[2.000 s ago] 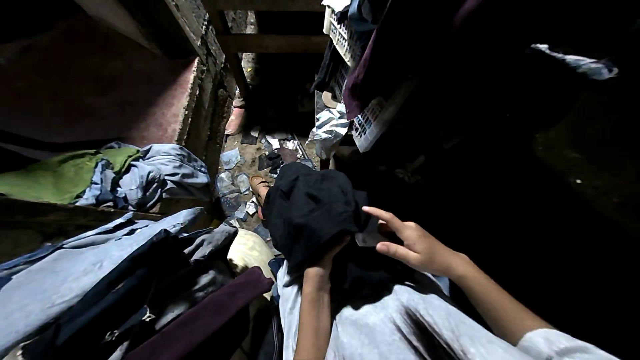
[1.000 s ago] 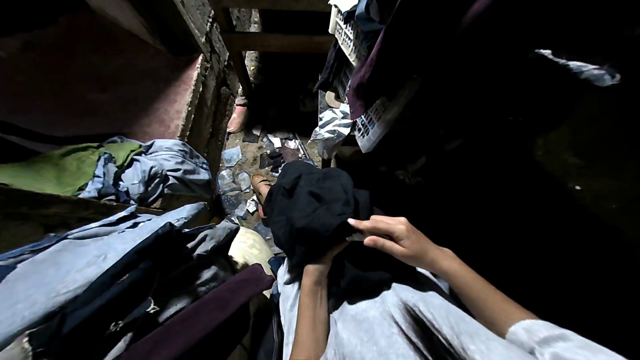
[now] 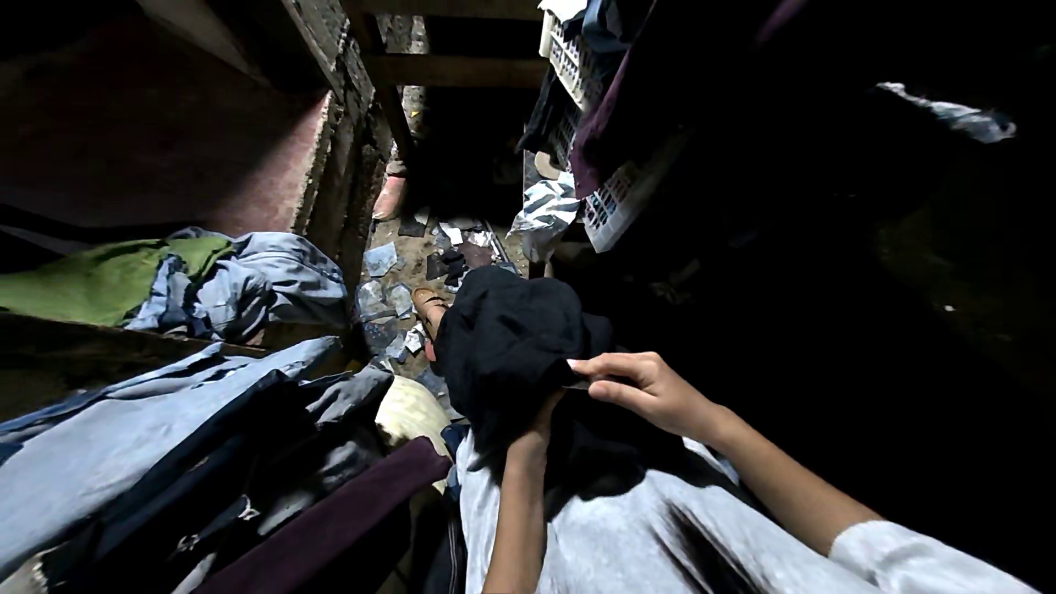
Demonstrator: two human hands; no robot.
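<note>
A bunched black cloth (image 3: 516,338) lies over my lap, in the middle of the view. My left hand (image 3: 543,412) is under and inside its near edge, fingers mostly hidden by the fabric. At the cloth's right edge, my right hand (image 3: 631,384) pinches the fabric between thumb and forefinger, near a small pale piece that I cannot make out. More black fabric hangs down onto the light grey garment on my lap.
Piled clothes (image 3: 165,437) are at the lower left, with a green cloth (image 3: 91,280) and a light blue garment (image 3: 280,280) behind. Fabric scraps (image 3: 381,259) litter the floor by a sandalled foot (image 3: 429,307). A white plastic basket (image 3: 610,206) stands at upper right.
My right hand was held beside the cloth with its fingers apart two seconds ago; it has closed onto the cloth's right edge. My left hand stays under the cloth.
</note>
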